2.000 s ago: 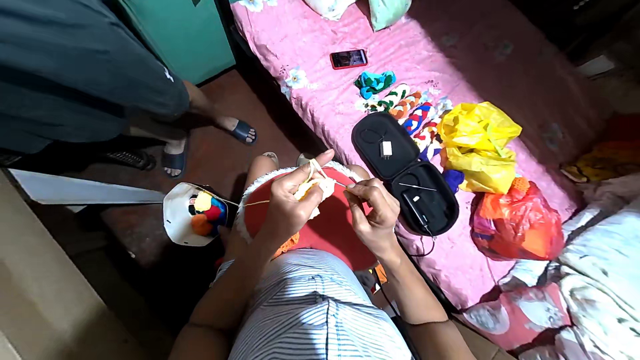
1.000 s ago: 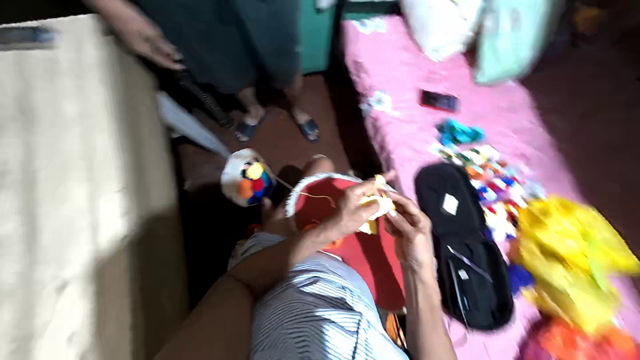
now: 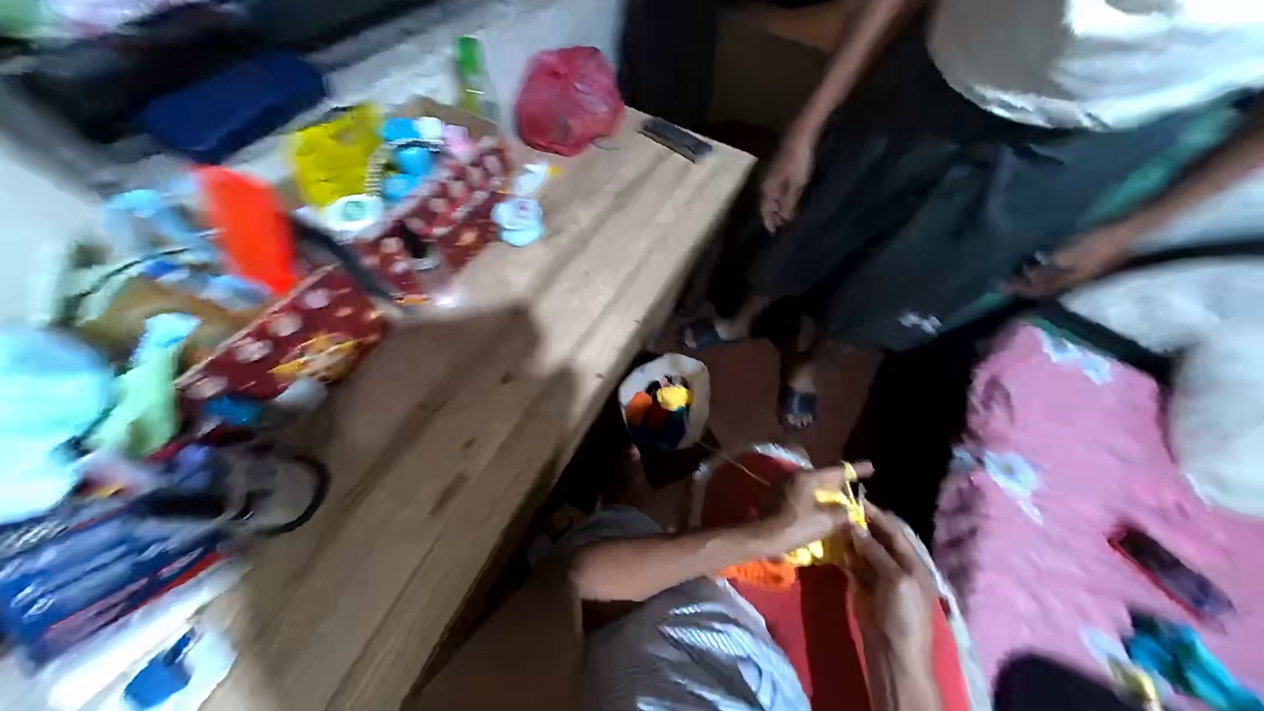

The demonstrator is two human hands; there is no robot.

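Note:
My left hand (image 3: pixel 805 509) has yellow yarn looped about its fingers and holds a small yellow yarn piece (image 3: pixel 815 551). My right hand (image 3: pixel 889 568) touches the same piece from the right, its fingers pinched; a thin tool between them is too blurred to make out. Beneath both hands lies a red cloth with a white edge (image 3: pixel 726 489), and some orange yarn (image 3: pixel 762 574) rests on it. A strand runs back from the hands toward a white container (image 3: pixel 699 380) of coloured yarn balls on the floor.
A wooden table (image 3: pixel 474 434) at left bears patterned boxes, a pink plastic bag (image 3: pixel 568 99) and a dark remote-like object (image 3: pixel 676 138). A person (image 3: pixel 879 247) stands ahead. At right, a pink floral bedsheet (image 3: pixel 1027 434) holds a phone (image 3: pixel 1170 573) and teal yarn item (image 3: pixel 1185 657).
The view has swung far to the left, bringing the table and its things in. Both hands have stayed together at the yellow yarn piece.

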